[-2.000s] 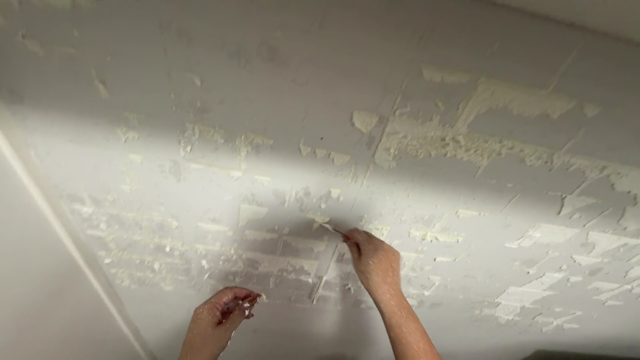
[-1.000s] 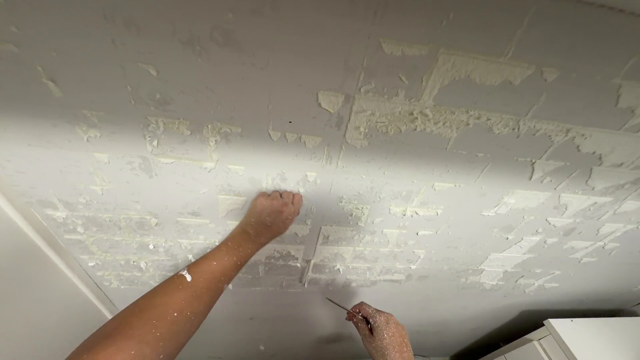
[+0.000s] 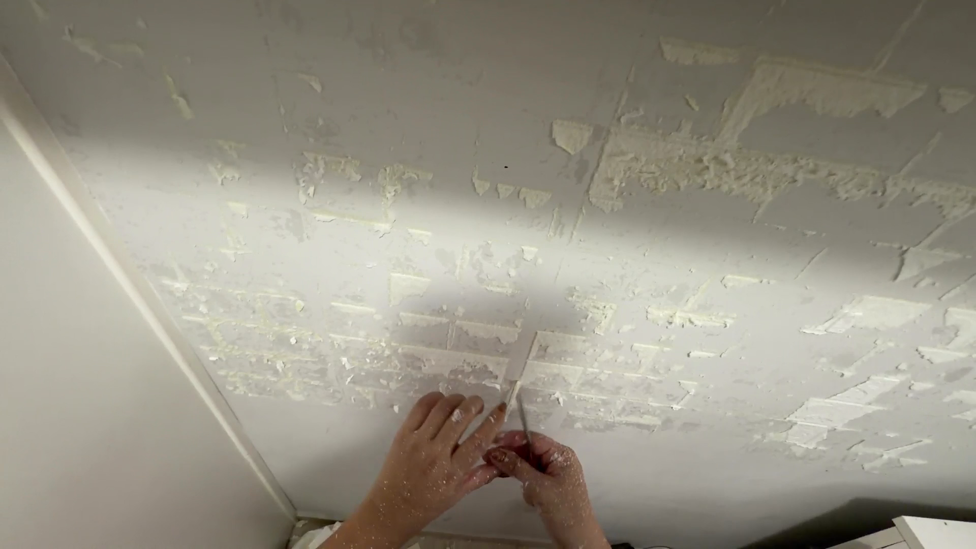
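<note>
A pale wall (image 3: 473, 252) carries raised patches and strips of cream coating. Low on it, my left hand (image 3: 435, 450) lies with its fingers extended and its index fingertip at a narrow peeling strip (image 3: 512, 396). Just right of it, my right hand (image 3: 545, 473) grips a thin, dark metal tool (image 3: 524, 418), pointing up toward the wall; the tool's kind cannot be told. My left thumb meets or overlaps the right hand's fingers. White specks and flakes cover both hands.
A pale trim strip (image 3: 114, 248) runs down the left side, beside a plain panel (image 3: 76, 366). White furniture (image 3: 915, 534) stands at the lower right corner. Crumpled whitish material (image 3: 316, 536) lies at the bottom left.
My left hand has come down from higher on the wall to beside the right hand. The right hand, higher two seconds ago, is low and still holds the thin tool.
</note>
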